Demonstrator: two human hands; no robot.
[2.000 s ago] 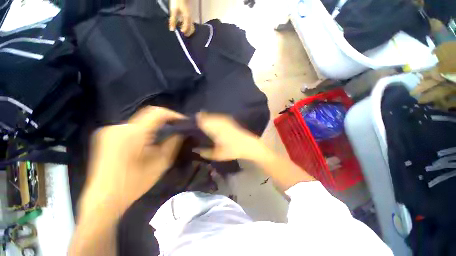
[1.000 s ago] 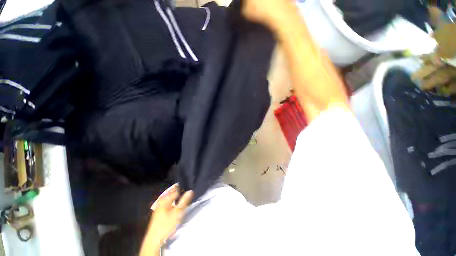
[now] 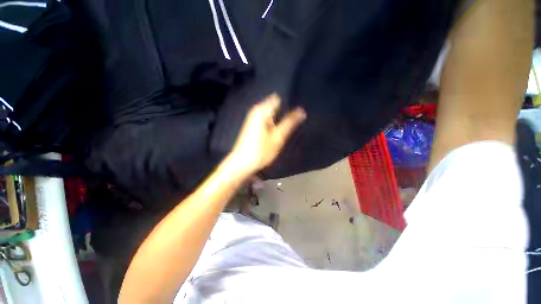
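Note:
A large black garment with thin white lines is spread across the upper and middle view. Its right part is raised towards the upper right and blurred. My left hand is over its lower middle, with thumb and fingers apart; any contact with the cloth is unclear. My right forearm reaches up along the right side in a white sleeve. My right hand is beyond the top edge, so its hold is hidden.
More black cloth with white lines lies at left. Shears, a green handle and a small box are at lower left. A red basket with a blue bag stands on the floor at right.
My left hand has moved up and right from the garment's lower edge, its fingers now apart. My right arm has moved right and up, and the garment's right part has spread that way.

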